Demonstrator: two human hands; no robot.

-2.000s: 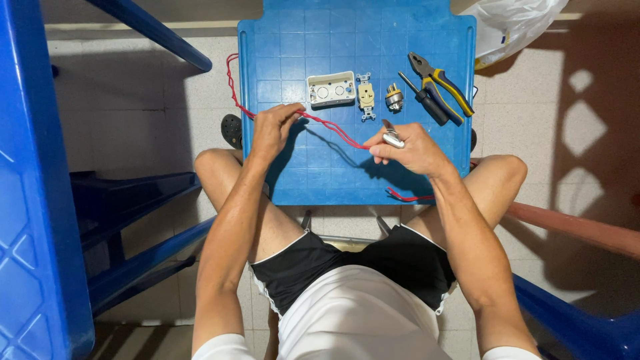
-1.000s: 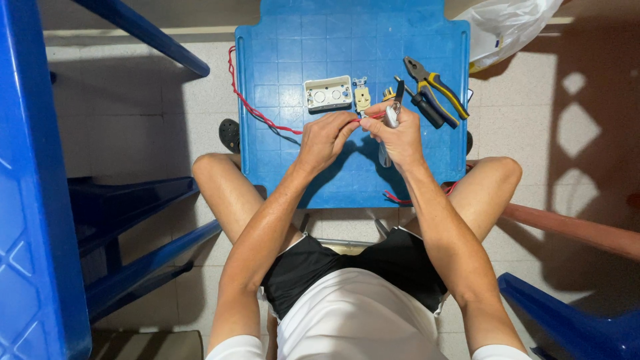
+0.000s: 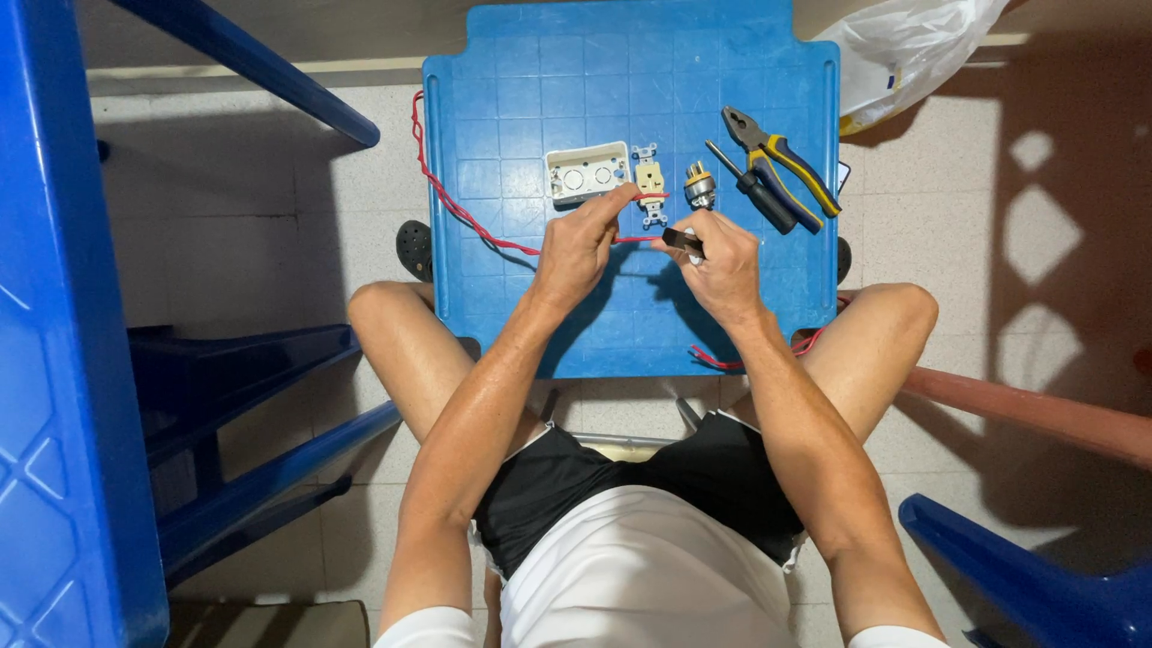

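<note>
My left hand [image 3: 580, 245] grips a twisted red electrical wire [image 3: 468, 219] near its split end; one strand points right over the outlet, the other runs toward my right hand. My right hand [image 3: 723, 261] holds a small tool with a dark blade or jaw [image 3: 682, 241] at that lower strand; its exact kind is unclear. Just above my hands lie a cream electrical outlet [image 3: 649, 175], a white outlet box [image 3: 587, 171] to its left and a metal plug with prongs [image 3: 698, 184] to its right.
Combination pliers [image 3: 781, 162] and a screwdriver [image 3: 765, 200] lie at the right of the blue plastic table [image 3: 621, 72]. Another red wire end [image 3: 715, 362] rests at the near edge. A plastic bag [image 3: 900, 58] is at the back right; blue plastic furniture [image 3: 63, 360] stands at left.
The wire ends, together in both hands a second ago, are now spread apart. My right hand has moved slightly right and down from the outlet, and the plug shows again.
</note>
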